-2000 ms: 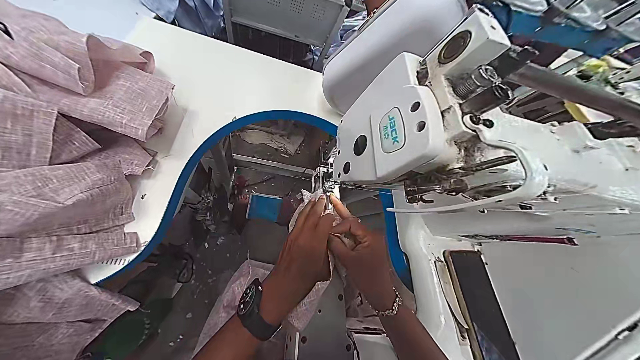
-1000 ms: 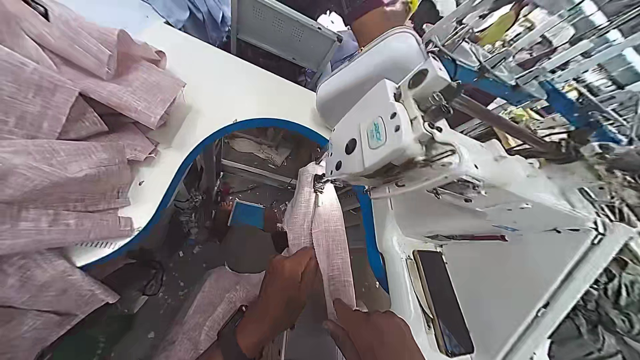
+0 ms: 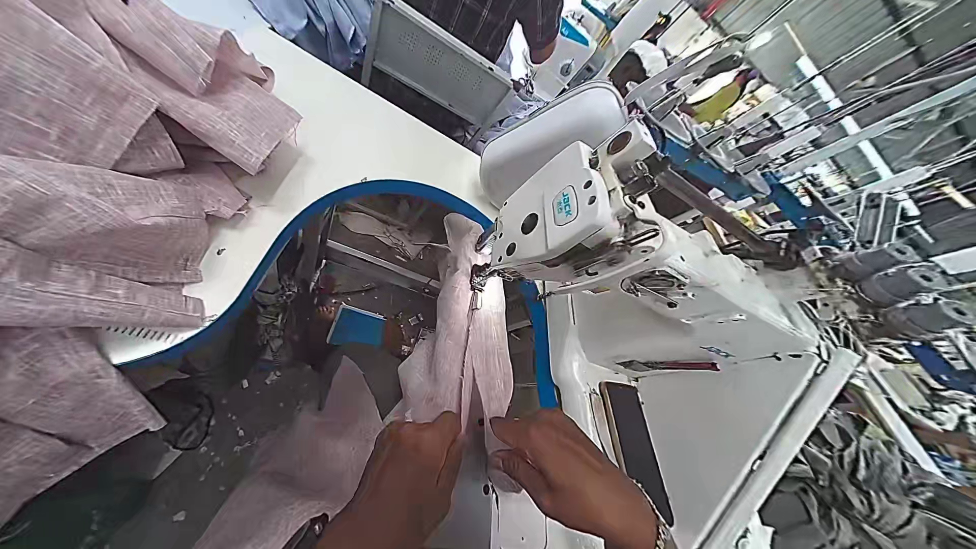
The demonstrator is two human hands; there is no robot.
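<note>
A white Jack sewing machine (image 3: 564, 206) stands right of centre, its needle and presser foot area (image 3: 479, 278) over pale pink fabric (image 3: 450, 343). The fabric runs from the foot toward me in two layers with a seam line between them. My left hand (image 3: 415, 465) is closed on the left layer below the foot. The right layer's lower end is pinched between thumb and fingers of my right hand (image 3: 560, 473). More of the cloth hangs down at the lower left, partly hidden behind my left hand.
Pink fabric pieces (image 3: 91, 206) lie heaped on the white table (image 3: 366, 130) at left, whose curved cutout has a blue edge (image 3: 263, 282). A dark phone-like object (image 3: 634, 435) rests on the machine bed at right. A person (image 3: 488, 23) is beyond the grey metal panel (image 3: 438, 61).
Both hands were close to the presser foot two seconds ago and then moved toward me, away from it. The fabric now stretches between foot and hands, and its far end shows beyond the foot.
</note>
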